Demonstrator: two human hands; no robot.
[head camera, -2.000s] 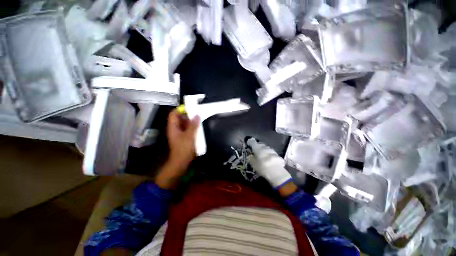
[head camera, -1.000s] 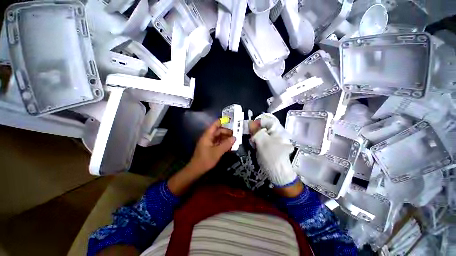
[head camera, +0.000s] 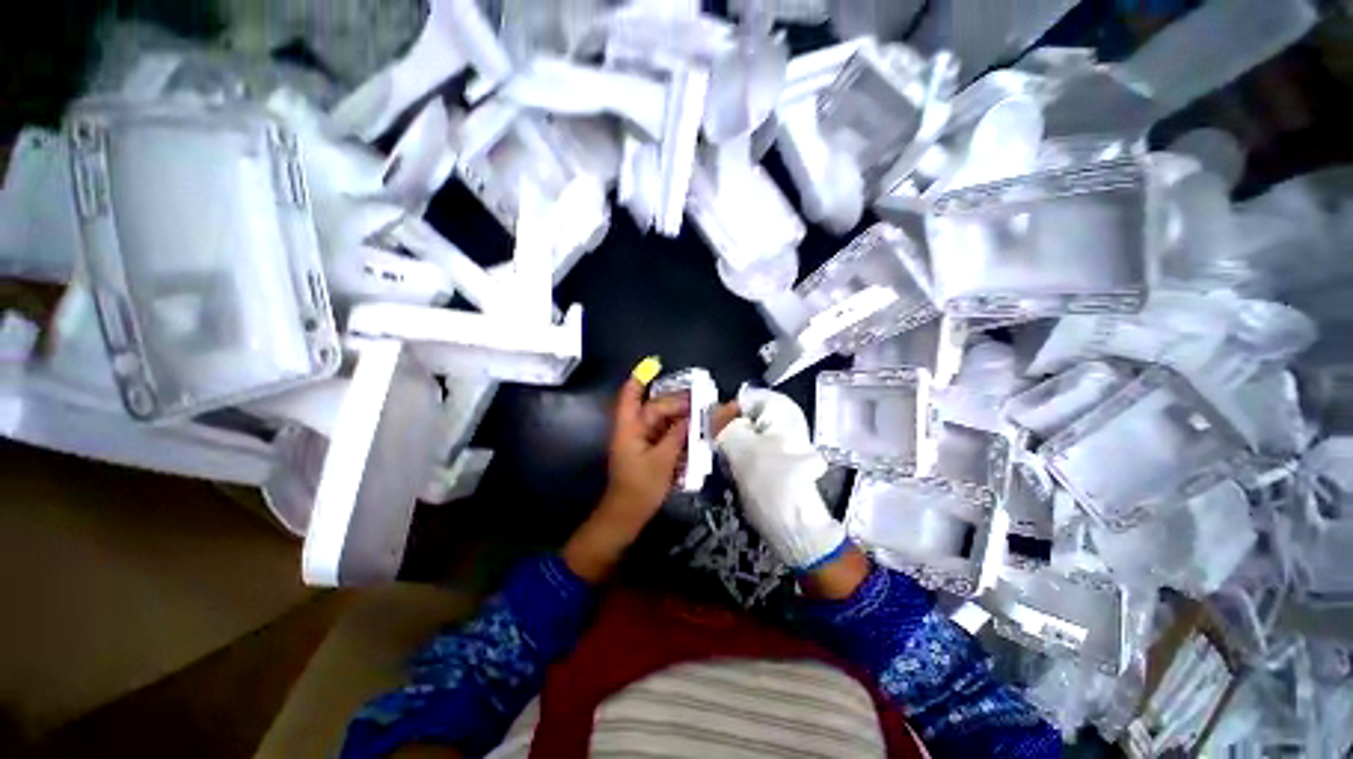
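Observation:
A small white plastic bracket (head camera: 695, 433) is held upright over the dark bench, its narrow edge towards me. My left hand (head camera: 641, 454), bare with a yellow band on one finger, grips it from the left. My right hand (head camera: 775, 472), in a white knitted glove, is at its right side with thumb and finger pinched close to the edge. Whether a small clip is between those fingertips cannot be told. A loose pile of small clips (head camera: 730, 555) lies on the bench just below the hands.
White brackets and housings are heaped around the work spot. A large frame (head camera: 208, 252) lies at the left, more frames (head camera: 1039, 245) at the right. An open box of thin strips (head camera: 1183, 694) is at the lower right. Brown cardboard (head camera: 149, 564) is at the lower left.
Two seconds ago my left hand held the bracket farther left and my right hand was at the clips. Now both hands meet at the bracket. The camera view has shifted a little.

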